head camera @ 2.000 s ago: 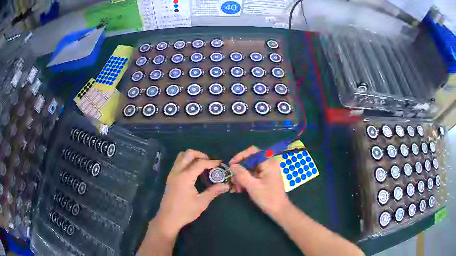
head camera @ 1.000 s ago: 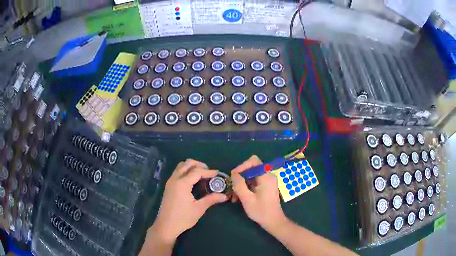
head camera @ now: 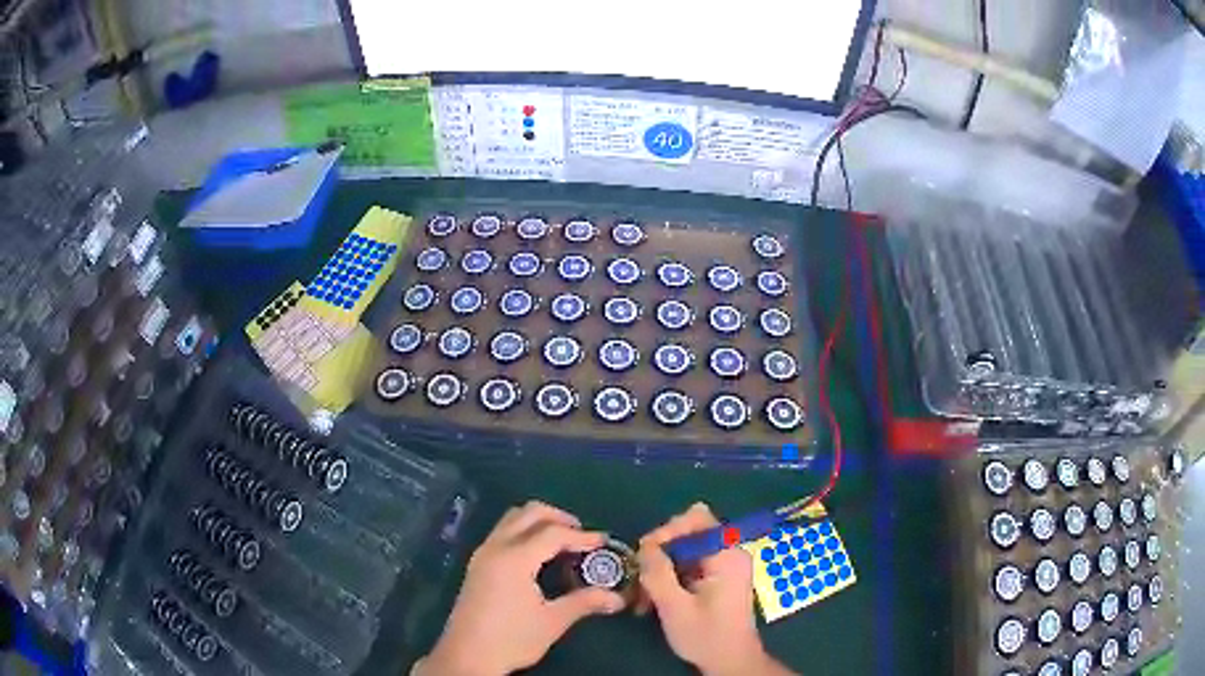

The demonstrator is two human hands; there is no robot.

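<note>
A round speaker driver (head camera: 604, 568) with silver-white rings faces up in a round holding fixture (head camera: 629, 565) at the lower centre. My left hand (head camera: 522, 592) grips the driver and fixture from the left with thumb and fingers. My right hand (head camera: 700, 601) holds the blue test probe (head camera: 714, 539) with a red spot, its tip end at the fixture's right side. The exact tip contact is hidden by my fingers. A red lead (head camera: 835, 449) runs up from the probe.
A blister tray (head camera: 634, 452) with rows of drivers lies behind. A slotted supply tray (head camera: 317, 581) is at left, a filled tray (head camera: 978, 555) at right. Blue dot stickers (head camera: 803, 565) lie beside my right hand. Clear empty trays (head camera: 1044, 304) stand back right, a blue bin (head camera: 264, 198) back left.
The view has tilted up, so the bench things sit lower and a bright screen shows at the top. My hands still hold the driver, fixture and probe in much the same pose.
</note>
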